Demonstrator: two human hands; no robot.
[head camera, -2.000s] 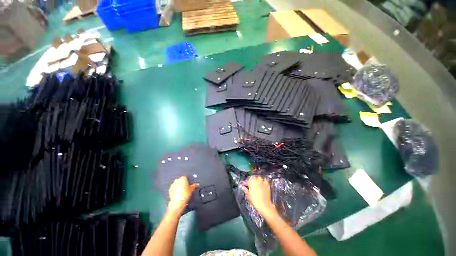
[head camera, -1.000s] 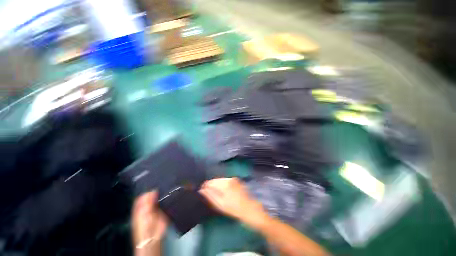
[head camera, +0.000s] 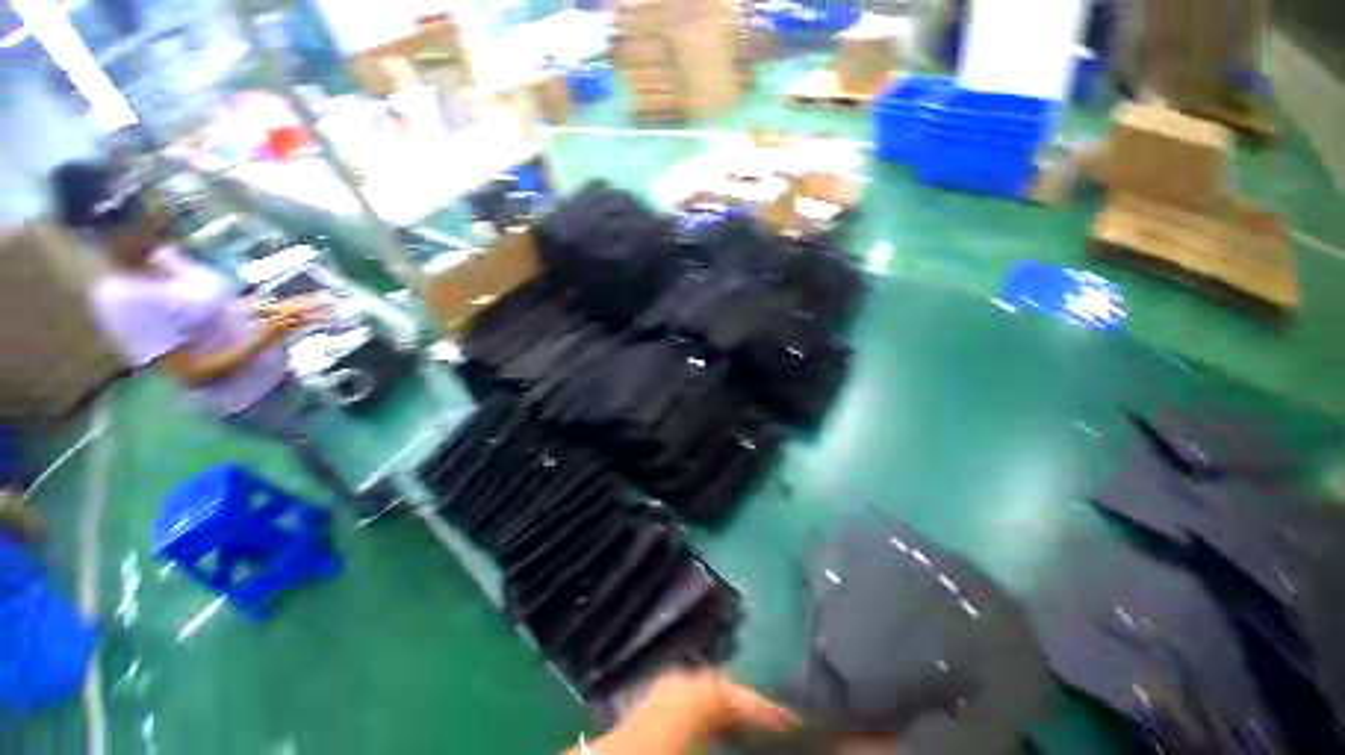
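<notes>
My left hand (head camera: 690, 711) is blurred and cut off by the bottom edge, at the near end of the stacked black panels (head camera: 575, 538). Its fingers point right, against a dark shape; whether they grip it cannot be told. The stacked panels lean in rows on the left side of the bench. A flat dark grey panel (head camera: 915, 627) with a line of silver dots lies right of my left hand, smeared by motion. My right hand is not clearly seen.
More dark panels (head camera: 1239, 561) lie fanned at the right. A person (head camera: 192, 317) works at the adjoining bench on the left. A blue stool (head camera: 248, 534) stands on the floor. Cartons, blue crates (head camera: 966, 140) and a pallet (head camera: 1195, 251) are behind the green bench.
The view has swung left, bringing the stacked panels to the middle and the other person into view. The panel between my hands is no longer clearly seen, and my right hand has left clear view.
</notes>
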